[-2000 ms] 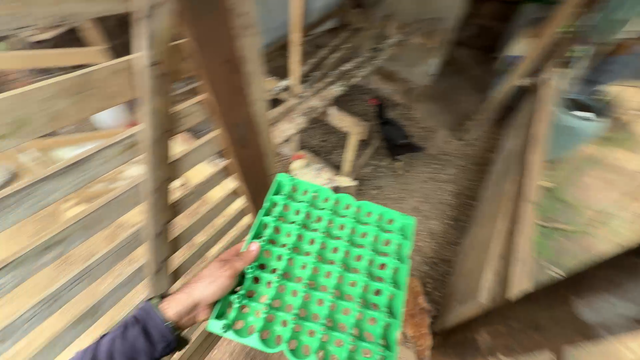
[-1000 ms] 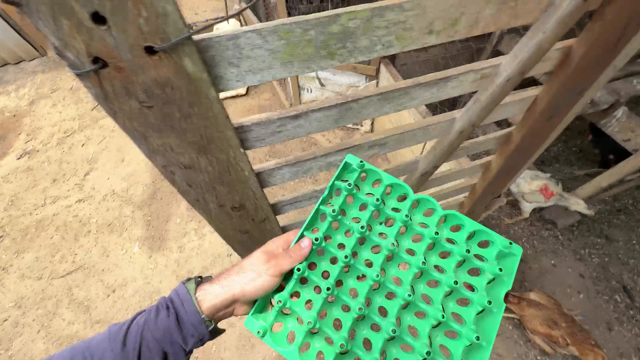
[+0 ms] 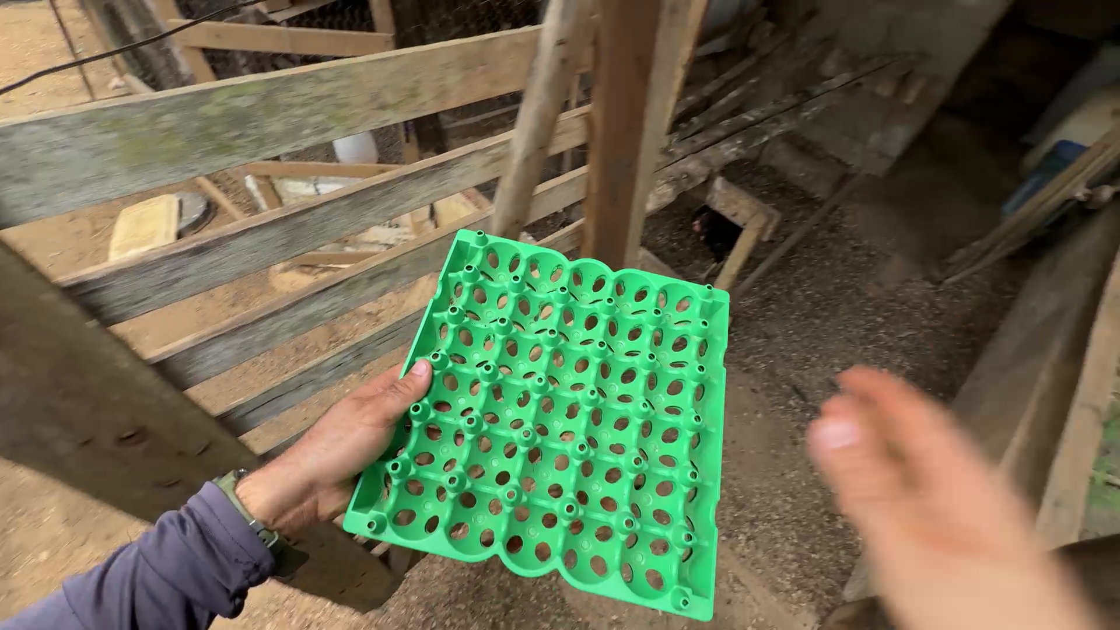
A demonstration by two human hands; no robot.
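Note:
A green plastic egg tray [image 3: 560,420] with empty cups and perforated walls is tilted in the middle of the head view. My left hand [image 3: 350,437] grips its left edge, with the thumb on top and the fingers hidden beneath. To the right of the tray, apart from it, my right hand [image 3: 927,499] is raised and blurred by motion. Its thumb and forefinger show near each other; the other fingers cannot be made out, nor whether anything is held.
A weathered slatted wooden fence [image 3: 332,105] runs behind the tray, with a brown upright post [image 3: 623,131]. A dark bird [image 3: 717,232] is beside a small wooden frame [image 3: 744,210]. Planks [image 3: 1032,376] lean at right. A wooden beam [image 3: 114,420] crosses at lower left.
My right hand has come into view at the right. My left hand keeps its hold on the egg tray. The view has swung right from the fence and sandy ground.

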